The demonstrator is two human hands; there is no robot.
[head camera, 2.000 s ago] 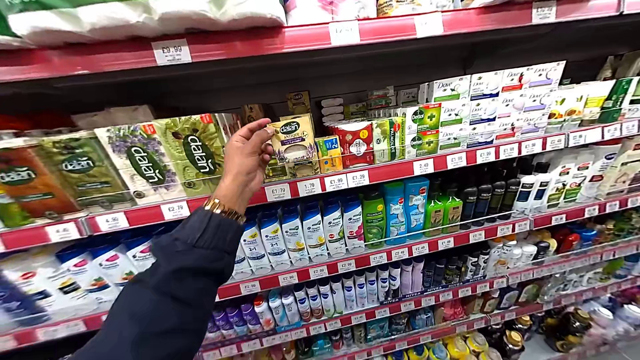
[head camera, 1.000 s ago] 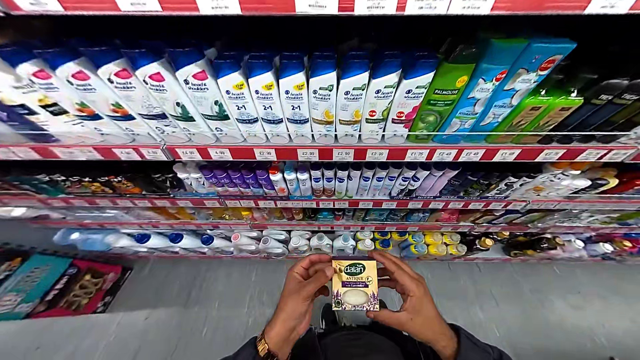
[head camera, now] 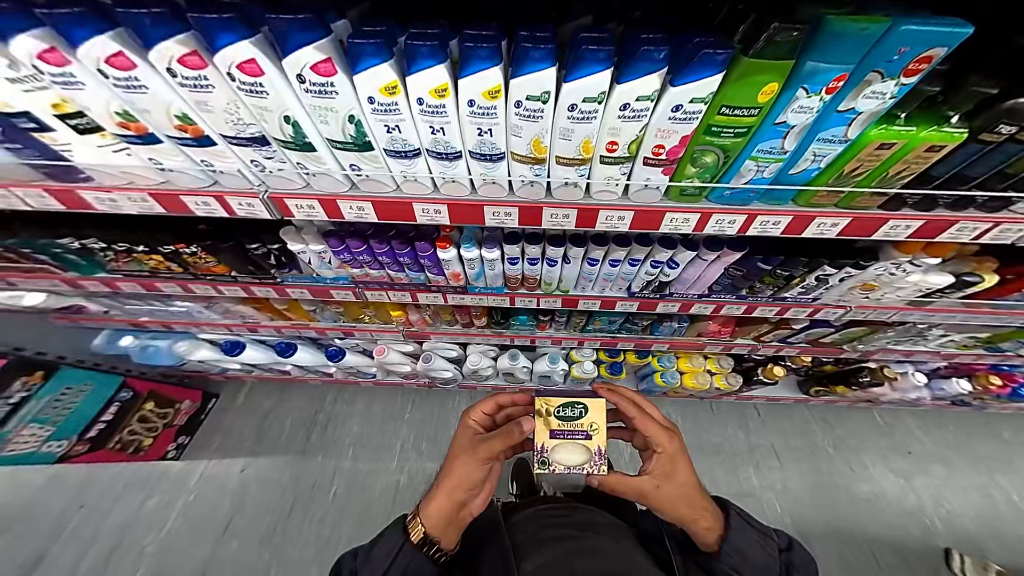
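Observation:
A small cream Dalan soap box (head camera: 570,436), with an oval soap and purple flowers pictured on its front, is held upright between both hands in front of my body. My left hand (head camera: 486,456), with a gold-coloured watch at its wrist, grips the box's left side. On the right side, the fingers of my right hand (head camera: 652,460) lie at the top corner and the thumb at the lower corner. The printed front faces up toward the camera; the back and the fingertips behind it are hidden.
Shampoo bottles (head camera: 484,120) line the upper shelf (head camera: 480,213) ahead. Deodorant cans (head camera: 592,262) stand on the shelf below, and white jugs (head camera: 512,366) on the lowest. Coloured cartons (head camera: 104,416) lie on the grey floor (head camera: 304,456) at left. Part of a shoe (head camera: 964,562) shows at lower right.
Two seconds ago one hand reached to a soap box on a higher shelf; now both hands hold a soap box low before me. The view has tilted down. Since one second ago the grip looks much the same.

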